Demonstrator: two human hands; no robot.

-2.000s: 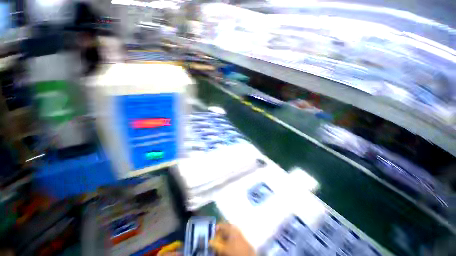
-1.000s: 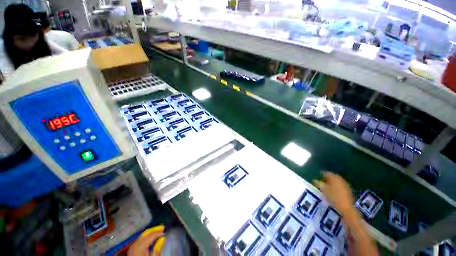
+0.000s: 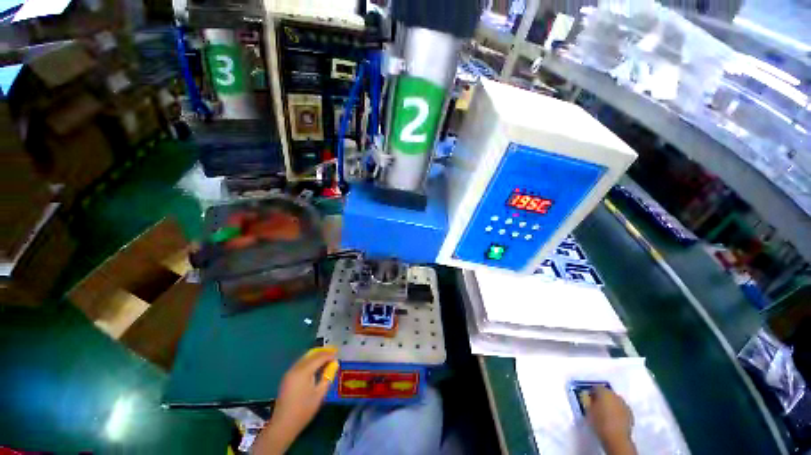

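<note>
A dark-framed panel [image 3: 378, 315] sits in the orange-red fixture [image 3: 376, 330] on the holed silver-grey base plate [image 3: 342, 311], below the blue press head [image 3: 391, 227]. My left hand [image 3: 304, 387], with yellow finger cots, is at the front left corner of the blue press base [image 3: 378, 395]; its fingertips touch or nearly touch the corner and no object shows in it. My right hand [image 3: 611, 418] is over another dark-framed panel [image 3: 582, 388] on a white sheet [image 3: 542, 391] at the lower right. Its fingers cover part of this panel; whether they grip it is hidden.
The temperature controller [image 3: 533, 200] stands right of the press, with stacked white sheets [image 3: 542, 311] below it. A dark bin with orange-red contents [image 3: 262, 244] stands left. The green conveyor [image 3: 658, 293] and white shelf [image 3: 569, 71] run along the right. An open cardboard box [image 3: 133, 293] is at left.
The view has swung left to the press. My right hand has moved from the conveyor edge to the panel on the white sheet. My left hand now shows at the press base corner.
</note>
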